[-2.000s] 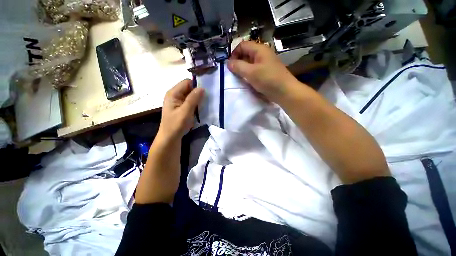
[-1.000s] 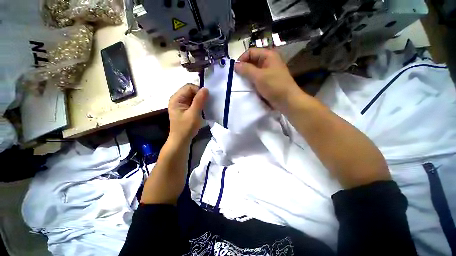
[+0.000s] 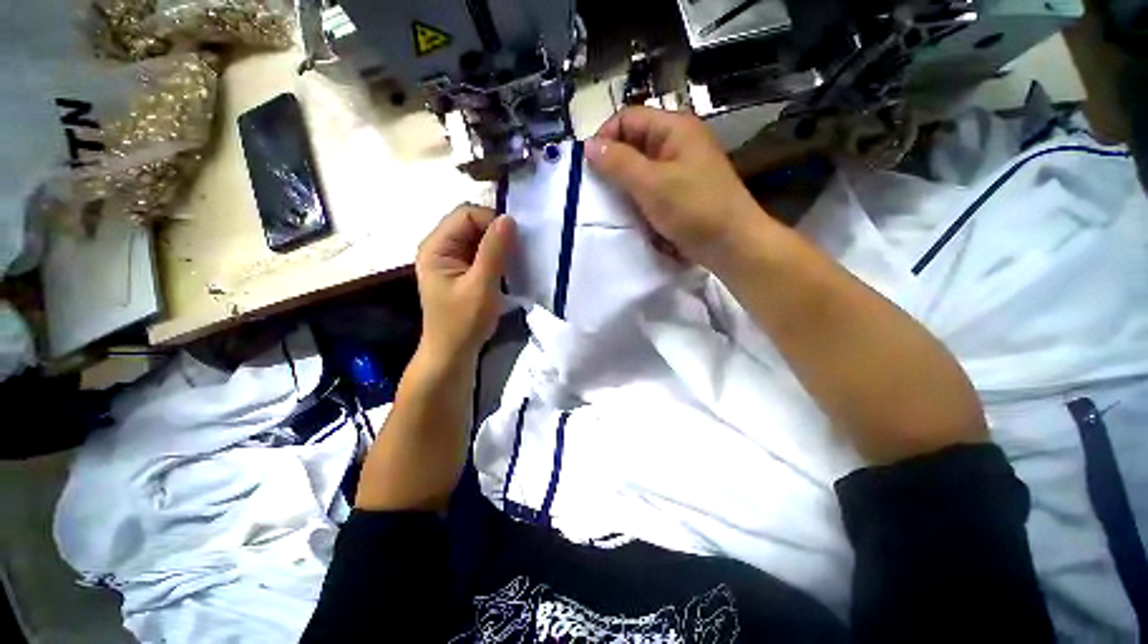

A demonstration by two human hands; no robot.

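A white garment point(image 3: 680, 428) with navy trim lies across the lap and rises to the machine. Its white tab point(image 3: 535, 239), edged with two navy lines, is stretched between my hands just below the machine's presser foot point(image 3: 510, 145). A dark round button point(image 3: 551, 154) shows near the tab's top end. My left hand point(image 3: 461, 271) pinches the tab's left edge between thumb and fingers. My right hand point(image 3: 661, 176) pinches the right side near the top, beside the navy line. The grey button-sewing machine point(image 3: 434, 63) with a yellow warning triangle stands above. The needle point is not distinct.
A black phone point(image 3: 285, 174) and bags of gold-brown pieces point(image 3: 157, 126) lie on the pale table point(image 3: 365, 239), left. A second machine point(image 3: 806, 63) stands right of the head. More white cloth lies left point(image 3: 214, 503) and right point(image 3: 1057, 289).
Two seconds ago the tab's top was under the presser foot; it has come out slightly toward me, and the button now shows. Both hands still grip the cloth.
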